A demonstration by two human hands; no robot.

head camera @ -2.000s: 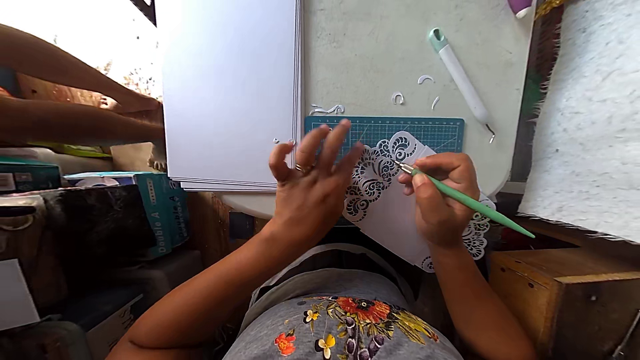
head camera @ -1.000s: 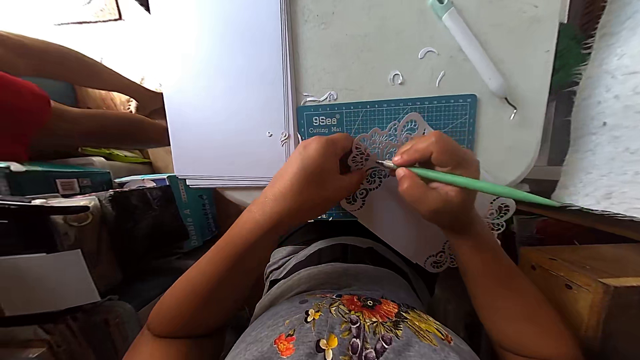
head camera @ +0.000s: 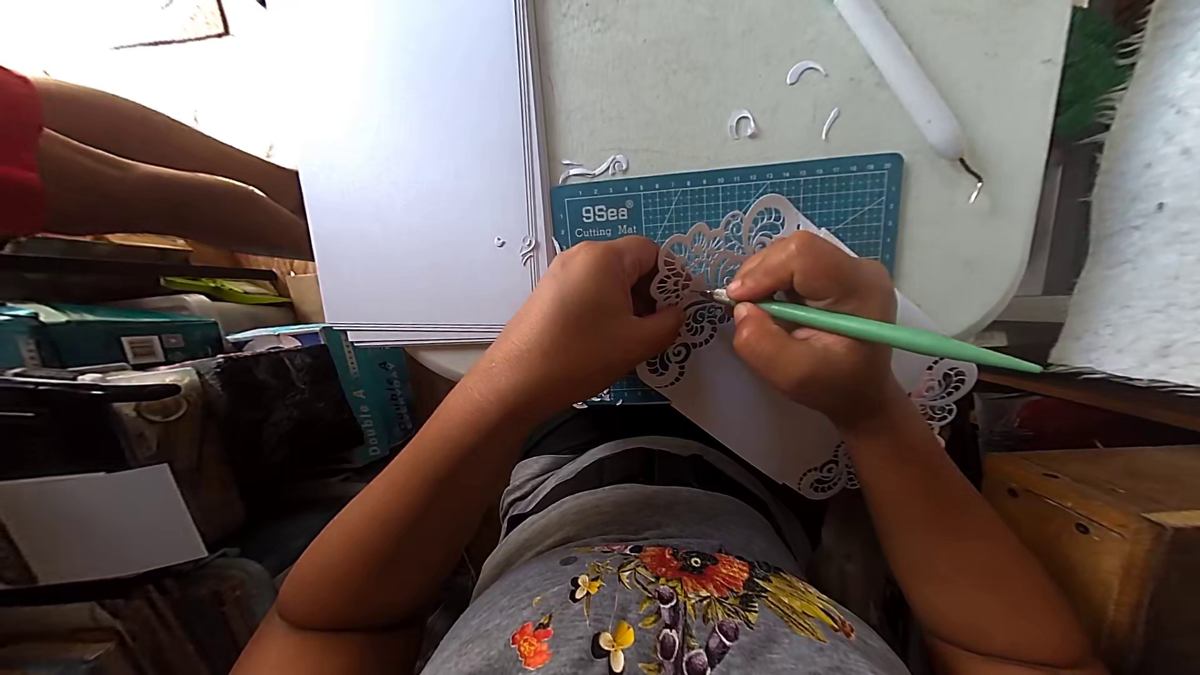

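Note:
My right hand (head camera: 816, 323) grips a green craft knife (head camera: 881, 331) like a pen, its metal tip at the cut-out pattern near the left edge of a white lace-cut paper sheet (head camera: 750, 398). My left hand (head camera: 600, 305) pinches that same edge of the paper, with fingertips partly hidden behind it. The paper lies tilted, partly over a teal cutting mat (head camera: 862, 192) and partly past the mat's near edge, above my lap. Scrolls and scallops are cut along its borders.
A stack of white sheets (head camera: 412, 169) lies left of the mat. Beyond the mat are curled paper scraps (head camera: 742, 124) and a white-handled hooked tool (head camera: 905, 80). A wooden box (head camera: 1078, 525) stands at lower right. Another person's bare limbs (head camera: 169, 183) are at upper left.
My left hand was raised with fingers spread two seconds ago; it has come down onto the paper's edge. The knife stays in my right hand. The view has shifted somewhat.

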